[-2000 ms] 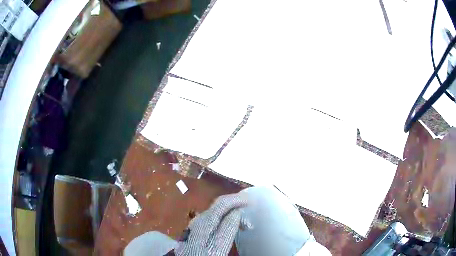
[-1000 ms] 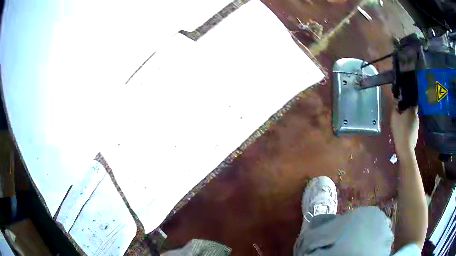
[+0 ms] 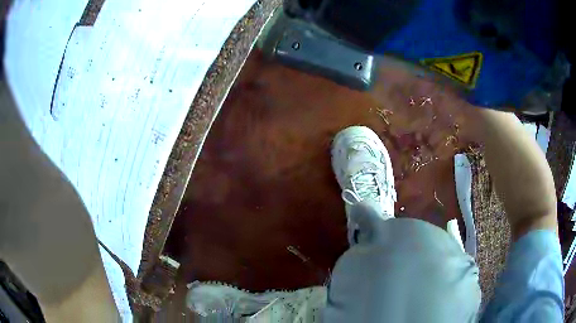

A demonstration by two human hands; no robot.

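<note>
The straight knife cutting machine [image 3: 404,38] fills the top right, its blue motor with a yellow warning triangle close to the camera. Its grey base plate [image 3: 325,53] lies on the table beside the lay's edge. My right forearm reaches up to the motor, which hides my right hand; the arm and machine move together. The fabric lay with its white paper marker [image 3: 151,82] runs down the left, its speckled plies [image 3: 189,135] showing at the edge. My left arm and hand [image 3: 38,189] are a large blur at the left edge; the fingers cannot be made out.
My white shoe [image 3: 363,161] stands on the reddish-brown table [image 3: 252,164], and the other shoe [image 3: 234,299] is at the bottom. A speckled strip with white paper [image 3: 464,195] lies at the right. Tan threads [image 3: 420,154] lie near the base plate.
The view has shifted. The machine has come from the right to beside the lay's edge and looks much larger. My left arm has come up at the left.
</note>
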